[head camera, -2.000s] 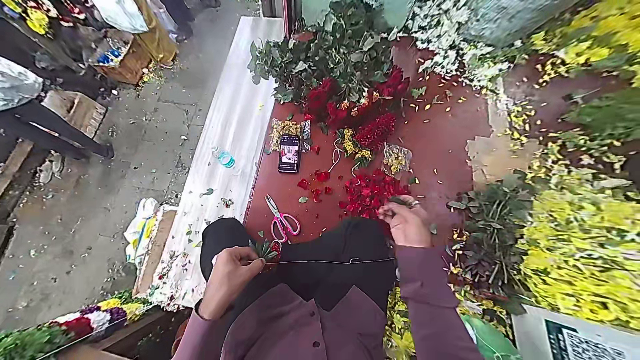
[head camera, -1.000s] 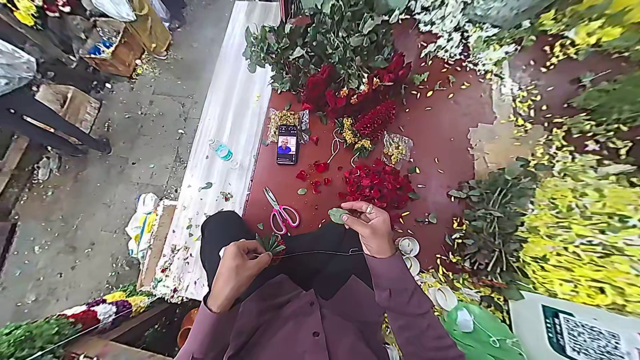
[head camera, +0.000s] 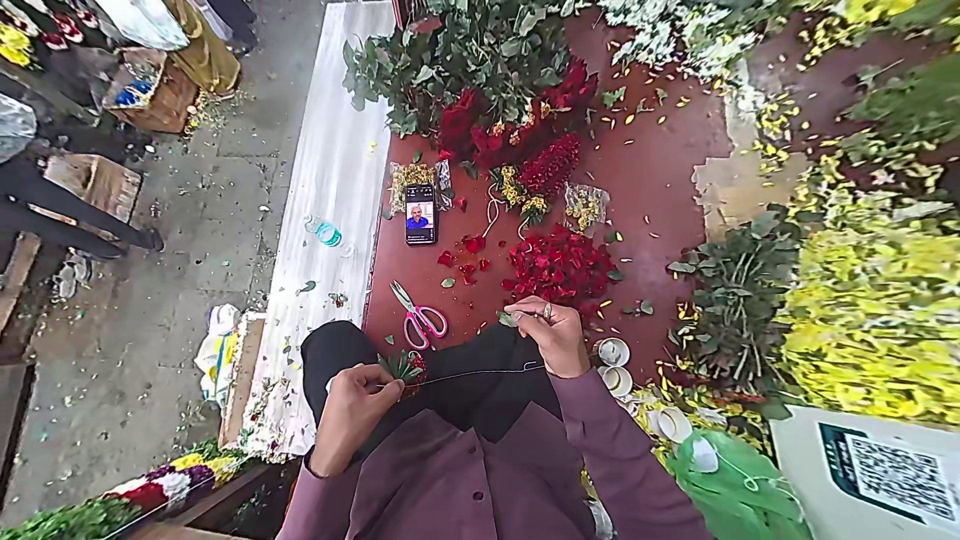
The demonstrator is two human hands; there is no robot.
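Note:
My left hand (head camera: pixel 358 405) pinches a small cluster of green leaves (head camera: pixel 400 366) with red petals (head camera: pixel 414 375) beside it, over my lap. A thin white thread (head camera: pixel 480 373) runs from that cluster toward my right hand (head camera: pixel 551 334), which holds a small green leaf (head camera: pixel 508 319) between thumb and fingertips and wears a ring. Just beyond my lap, pink-handled scissors (head camera: pixel 421 318) lie partly spread on the red surface. A heap of loose red petals (head camera: pixel 561 262) is beyond my right hand.
A phone (head camera: pixel 420 215) lies by a plastic bag of small yellow flowers (head camera: pixel 412 177). Leafy red roses (head camera: pixel 469 124) are farther back. Thread spools (head camera: pixel 616 380) sit right of my lap, near a green bag (head camera: pixel 731 487) and yellow flowers (head camera: pixel 877 322). A person's legs (head camera: pixel 67 225) show at left.
Two seconds ago my right hand was over the edge of the petal heap; it is now nearer my lap, with the leaf clearly visible. My left hand stays at the leaf cluster.

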